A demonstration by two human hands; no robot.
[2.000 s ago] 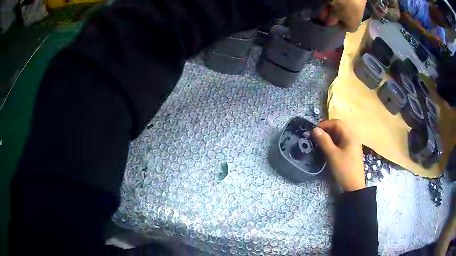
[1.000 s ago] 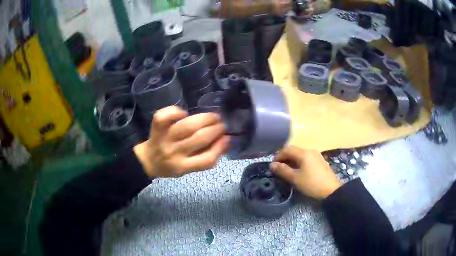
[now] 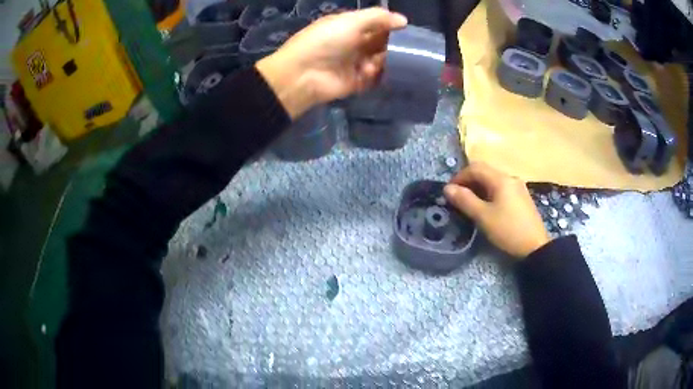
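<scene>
A dark grey plastic housing (image 3: 435, 247) stands open side up on the bubble wrap (image 3: 304, 235), with a round post inside. My right hand (image 3: 498, 209) pinches its upper right rim; any small part between the fingertips is hidden. My left hand (image 3: 327, 64) is raised at the stacks, its fingers at the left side of another grey housing (image 3: 406, 80). That housing is on or just above a stacked housing (image 3: 376, 135). Whether my left fingers grip it is unclear.
More stacked housings (image 3: 304, 135) stand at the back left. Several housings (image 3: 568, 93) lie on the kraft paper (image 3: 501, 144) at the right, with a pile of small inserts (image 3: 562, 211) by its edge. A yellow container (image 3: 72, 68) stands far left.
Since one second ago, my left hand has moved up and away to the stacks, with the housing it held now there. My right hand remains at the lower housing's rim. The view has shifted.
</scene>
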